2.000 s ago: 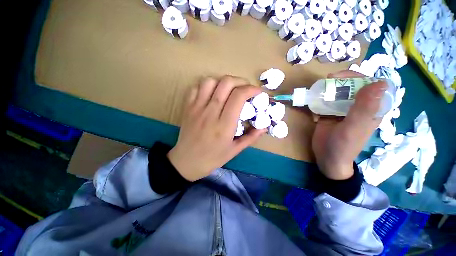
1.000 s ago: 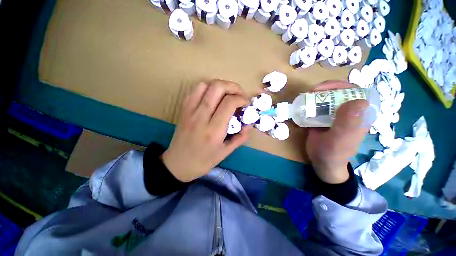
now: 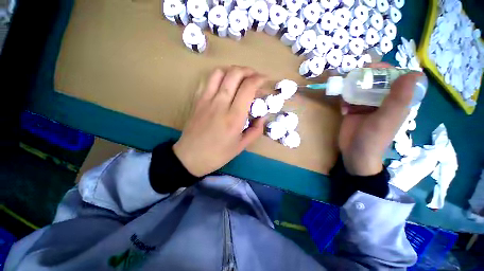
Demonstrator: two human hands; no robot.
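My right hand (image 3: 366, 124) is closed around a clear-white glue bottle (image 3: 374, 87), held tilted flat with its blue-green needle tip pointing left. The tip is close to the right side of a white cylindrical part (image 3: 287, 89). My left hand (image 3: 220, 119) rests on the cardboard sheet (image 3: 127, 69), its fingertips around the left end of a small cluster of white parts (image 3: 259, 108). Whether its fingers grip one cannot be told. Several more white parts (image 3: 290, 139) stand in a group just right of my left fingertips.
Many white cylinders (image 3: 294, 27) stand in rows at the back. Loose white pads (image 3: 403, 143) lie right of the cardboard, near a crumpled white wipe (image 3: 440, 164). A yellow tray (image 3: 424, 53) of white pieces is far right. Blue crates (image 3: 321, 222) are below the bench edge.
The bottle tip has moved from the cluster up and right to the upper part. The cluster has split, with some parts beside my left fingers and others to the right.
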